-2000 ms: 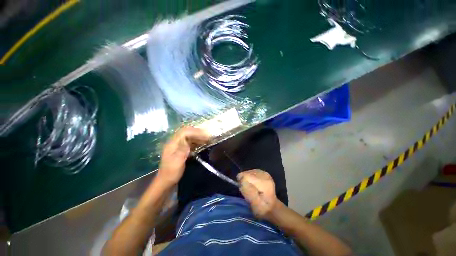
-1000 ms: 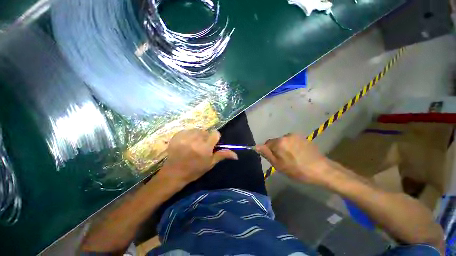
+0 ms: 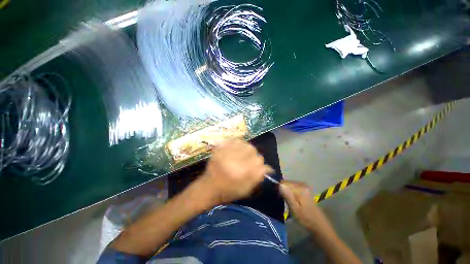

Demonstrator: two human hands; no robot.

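A thin silver-grey wire (image 3: 271,179) spans the short gap between my hands, above my lap. My left hand (image 3: 234,167) is closed on its left end, just in front of the table edge. My right hand (image 3: 299,201) pinches its other end with thumb and fingers, lower and to the right. Any small part at the fingertips is hidden. A cream-yellow tray (image 3: 206,139) lies at the table edge behind my left hand, with a crinkled clear bag (image 3: 257,116) around it.
On the green table lie a loose wire pile (image 3: 36,129), two pale bundles (image 3: 135,116) (image 3: 167,62), a wire coil (image 3: 239,77), a white scrap (image 3: 348,45) and a dark tangle (image 3: 361,18). A blue bin (image 3: 319,117), striped floor tape (image 3: 381,163) and cartons (image 3: 397,221) are beyond the edge.
Since the last earlier frame, the view has shifted back to show more table. My hands are closer together, with less wire showing between them, and the wire now slants down to the right.
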